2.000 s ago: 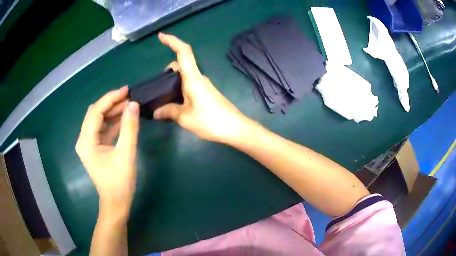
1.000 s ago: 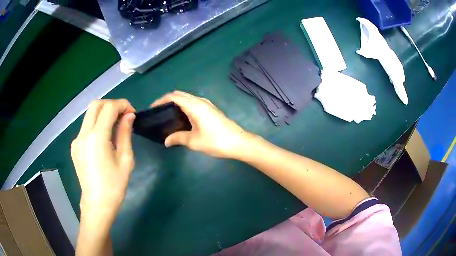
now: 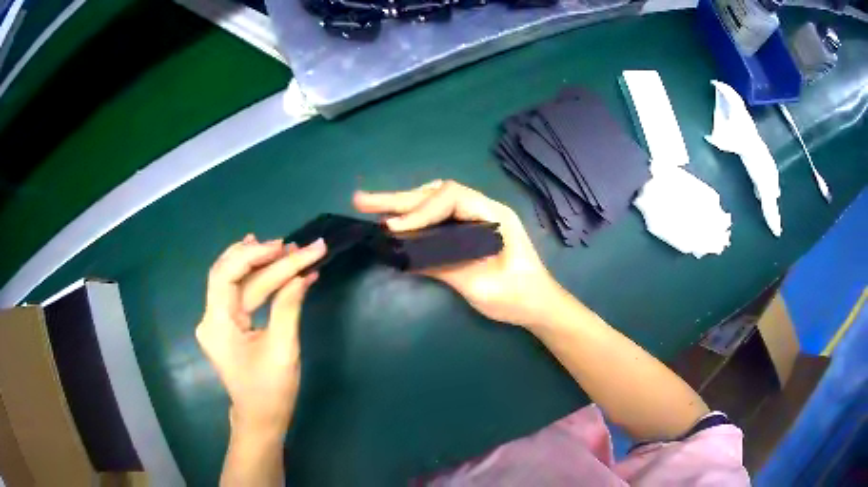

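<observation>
My bare left hand [image 3: 262, 328] pinches the left end of some thin black cards [image 3: 333, 238], which look fanned and slightly blurred. My bare right hand [image 3: 485, 252] holds a squared black stack [image 3: 447, 245] on its palm, with the thumb and a finger around it. The held cards run from hand to hand above the green bench. A loose pile of matte black cards [image 3: 595, 152] lies to the right of my hands, partly fanned at its left side. How many cards each hand holds cannot be told.
Right of the pile are a white strip [image 3: 655, 119], a crumpled white cloth [image 3: 683, 211], a second limp cloth [image 3: 752, 147], a white stick [image 3: 805, 152] and a blue bin [image 3: 773, 78]. A grey tray [image 3: 381, 71] stands at the back, an open carton [image 3: 109, 361] at left, a brown carton [image 3: 780, 342] lower right.
The held stack, compact between both hands before, is now spread, with cards parted at the left and the rest on my right palm. Both hands appear further right; the view has also shifted.
</observation>
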